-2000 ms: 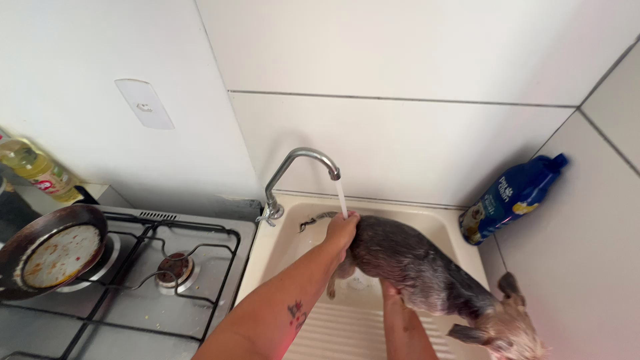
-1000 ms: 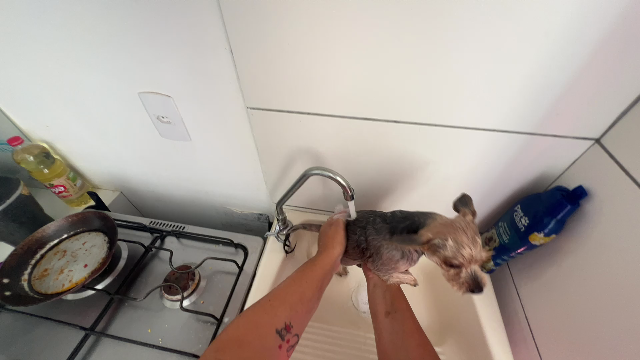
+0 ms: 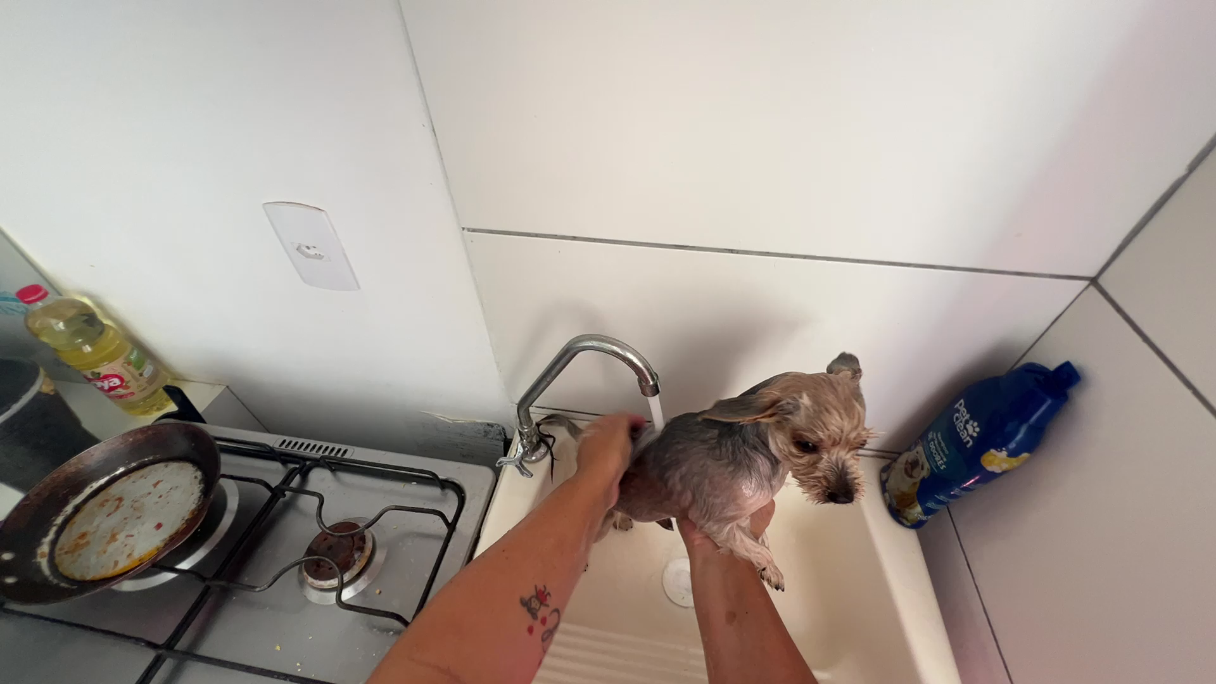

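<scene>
A small wet dog [image 3: 712, 456] is held up over the cream sink basin [image 3: 836, 608], its head to the right and facing down. My right hand [image 3: 750, 522] is under its chest and front legs, partly hidden by its body. My left hand [image 3: 608, 446] lies on its hindquarters, just left of the water stream; whether its fingers grip is not clear. Water runs from the curved metal faucet [image 3: 594, 347] onto the dog's back. The drain [image 3: 677, 581] shows below the dog.
A blue pet shampoo bottle [image 3: 974, 446] leans at the sink's right rear corner. On the left, a gas stove [image 3: 418, 570] bears a dirty frying pan [image 3: 128, 513]. An oil bottle [image 3: 100, 356] stands behind it. A wall socket [image 3: 311, 249] is above the stove.
The dog's head has come up from the lower right, where it was two seconds ago, and its front end is now raised. My hands have stayed on its body. Water still runs.
</scene>
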